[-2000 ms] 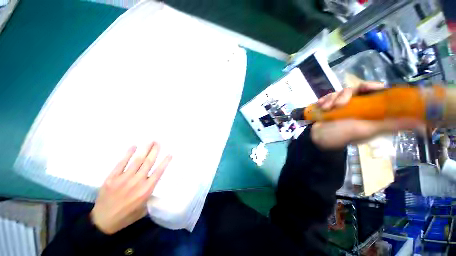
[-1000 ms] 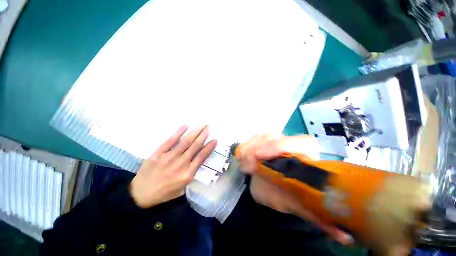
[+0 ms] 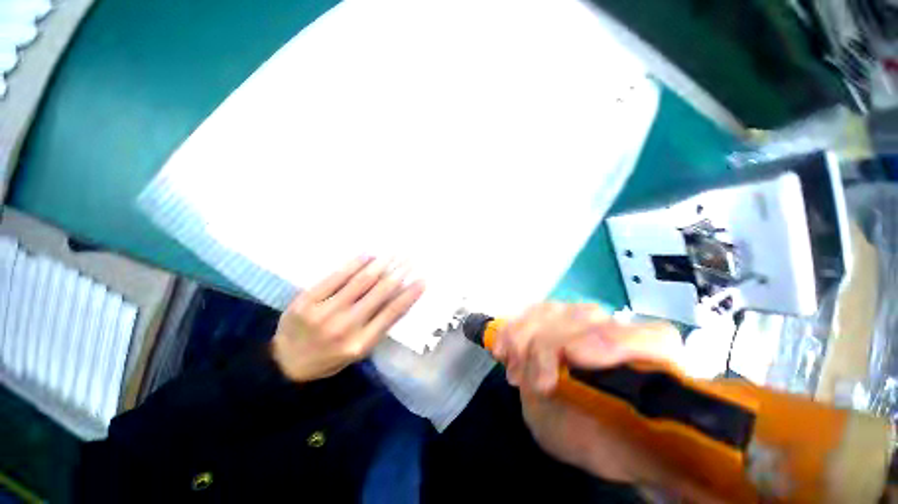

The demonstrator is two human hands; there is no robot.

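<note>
White panels (image 3: 423, 148) lie on a translucent white foam sheet (image 3: 212, 236), with glare hiding most of their detail. My left hand (image 3: 345, 317) is bare and rests flat on the panels near their front edge, fingers a little apart, gripping nothing. My right hand (image 3: 581, 359) is bare and holds an orange electric screwdriver (image 3: 670, 423). Its black tip is at the small dark marks by the panels' near right corner; whether it touches cannot be told.
A white screw feeder (image 3: 709, 251) with a small mechanism stands right of the panels on the green mat (image 3: 128, 148). A box of white strips (image 3: 64, 335) is at the lower left. Clear plastic and tan cardboard (image 3: 855, 295) lie at the far right.
The screwdriver has moved from the feeder to the panels' near corner. Over the last second its tip has shifted slightly right and down in view. My left hand stays on the panels.
</note>
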